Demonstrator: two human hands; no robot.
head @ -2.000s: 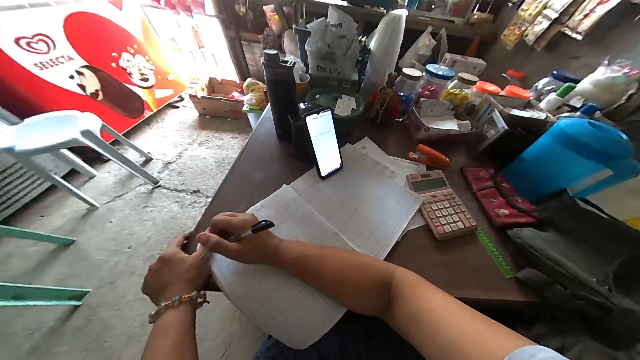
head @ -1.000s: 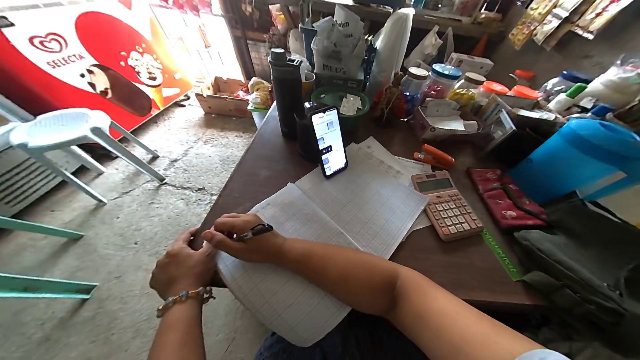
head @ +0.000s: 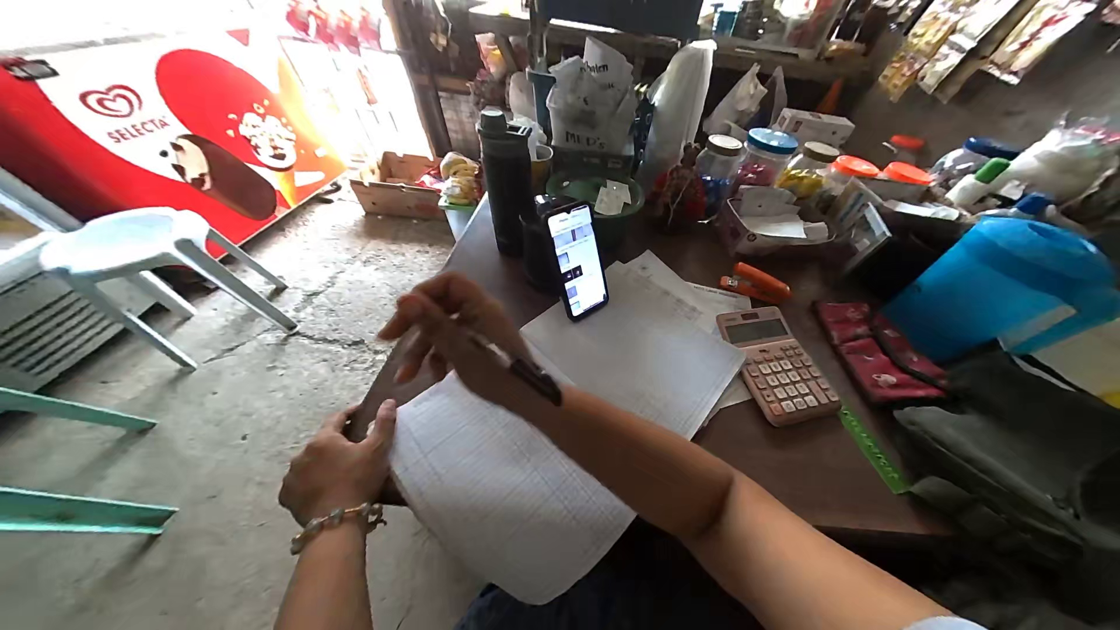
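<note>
My right hand [head: 459, 337], somewhat blurred, is raised over the left edge of the paper sheets with a black pen [head: 534, 378] held in it. My left hand [head: 341, 465], with a beaded bracelet at the wrist, rests at the table's left edge, its thumb by the ruled paper [head: 525, 490]. That paper hangs over the near edge of the table. Beyond it a lit smartphone [head: 578, 262] stands upright, leaning on a dark object. A pink calculator [head: 777, 366] lies to the right of the papers.
A dark tumbler [head: 506, 188] and a green basin [head: 626, 214] stand behind the phone. An orange stapler [head: 757, 282], red pouch [head: 879, 350], green ruler [head: 873, 451], blue container [head: 1002, 284] and dark bag [head: 1015, 446] lie or stand rightward. A white plastic stool [head: 149, 241] is at left.
My right hand has lifted off my left hand and risen, still holding the pen. The left hand's thumb is now apart from its fingers. The phone's screen shows different content than two seconds ago.
</note>
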